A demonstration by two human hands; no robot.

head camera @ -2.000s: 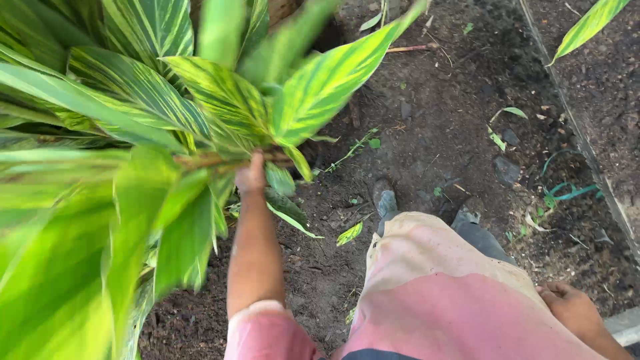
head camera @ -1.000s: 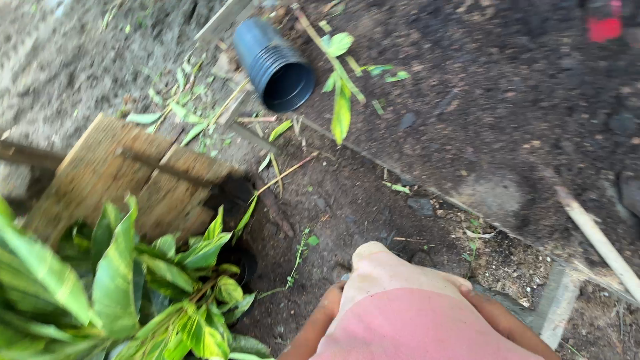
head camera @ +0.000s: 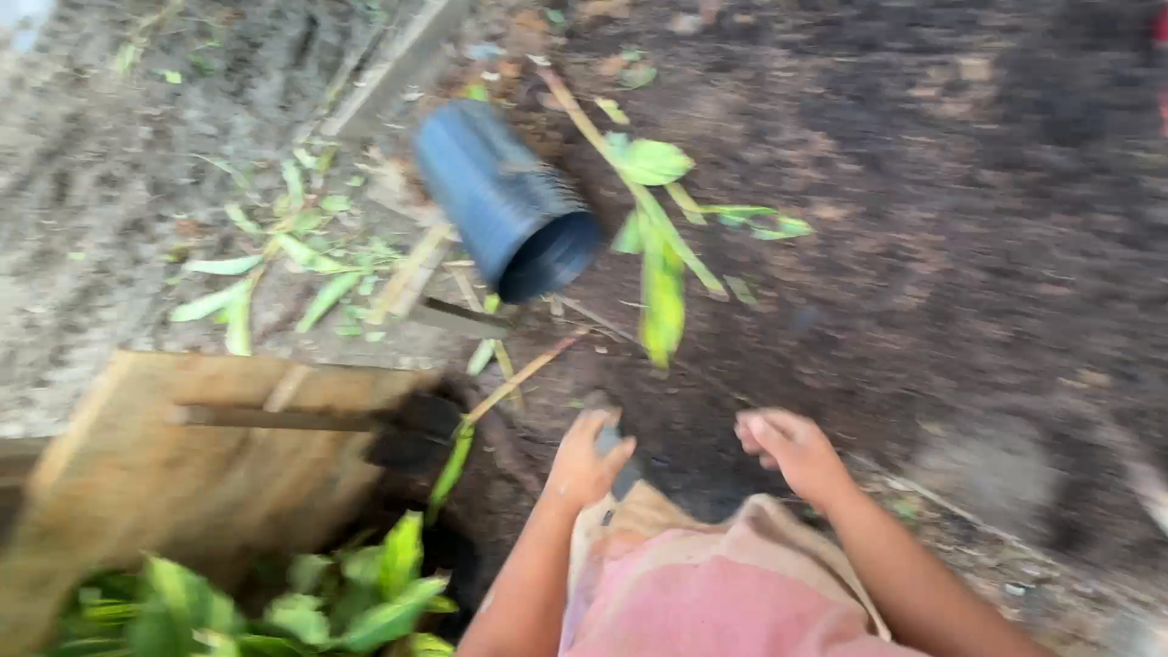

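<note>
My left hand (head camera: 589, 458) is held out low over the soil, fingers apart, with nothing in it. Across from it, my right hand (head camera: 787, 449) has its fingers curled loosely; I make out nothing in it, though the view is blurred. Ahead of both hands a black plastic nursery pot (head camera: 497, 201) lies on its side, its mouth towards me. Beside the pot a cut stem with yellow-green leaves (head camera: 662, 265) lies on the soil. Another cut stem (head camera: 525, 372) lies nearer my left hand. Variegated leafy plants (head camera: 301, 611) stand at the lower left.
A wooden board (head camera: 246, 474) with a dark-headed, long-handled tool (head camera: 274, 417) across it is at the left. Leafy cuttings (head camera: 274, 255) lie beyond it. A narrow edging (head camera: 392, 68) runs at the upper left, and a pale stone (head camera: 985, 465) lies at the right.
Two seconds ago my left hand gripped a bunch of variegated stems; it is now free of them. Both hands have come forward from beside my body since one second ago.
</note>
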